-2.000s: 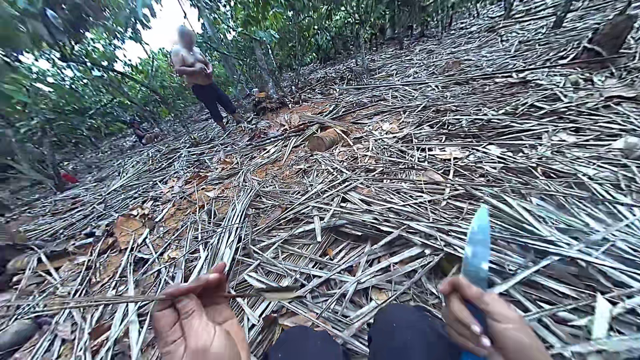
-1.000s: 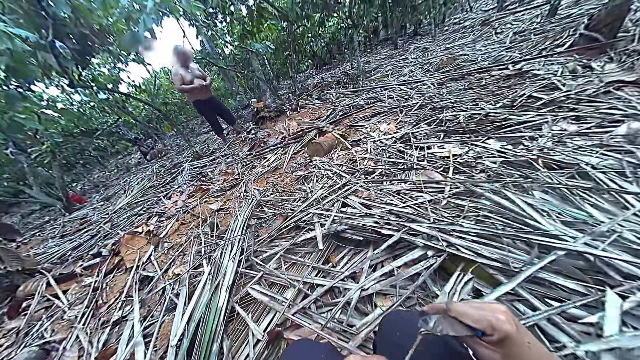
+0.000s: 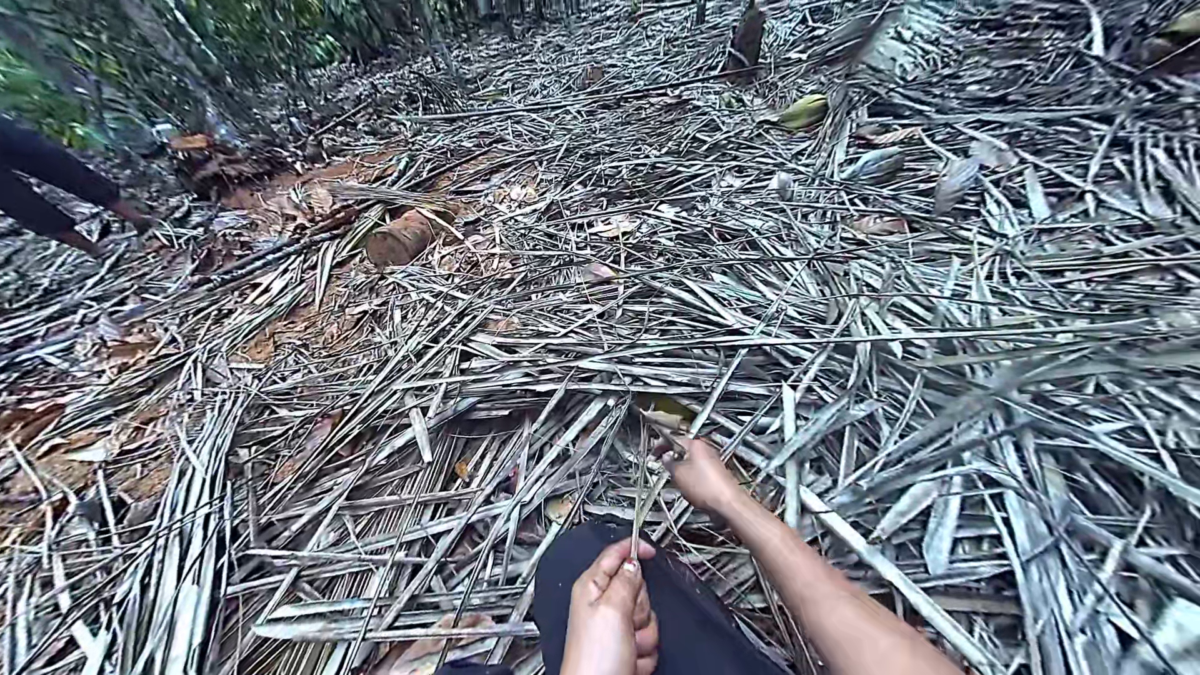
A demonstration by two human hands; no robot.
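Observation:
My left hand point(image 3: 614, 600) pinches the lower end of a thin dry stalk point(image 3: 639, 506) above my dark-trousered knee. The stalk points away from me, over the litter. Beyond it and to the right, my right hand point(image 3: 701, 476) is closed on a knife point(image 3: 664, 433), whose blade shows only in part, pointing up and left beside the stalk. Whether the blade touches the stalk cannot be told. Dry palm fronds point(image 3: 525, 375) lie beneath and around both hands.
A short cut log point(image 3: 401, 238) lies on the ground ahead to the left. At the far left edge stand another person's dark-trousered legs point(image 3: 56, 178). A stump point(image 3: 746, 42) rises at the back, with a yellowish husk point(image 3: 803, 112) nearer.
My left hand was open under the stalk two seconds ago and now pinches its end. The knife in my right hand has moved inward, close to the stalk. The view has turned right and down.

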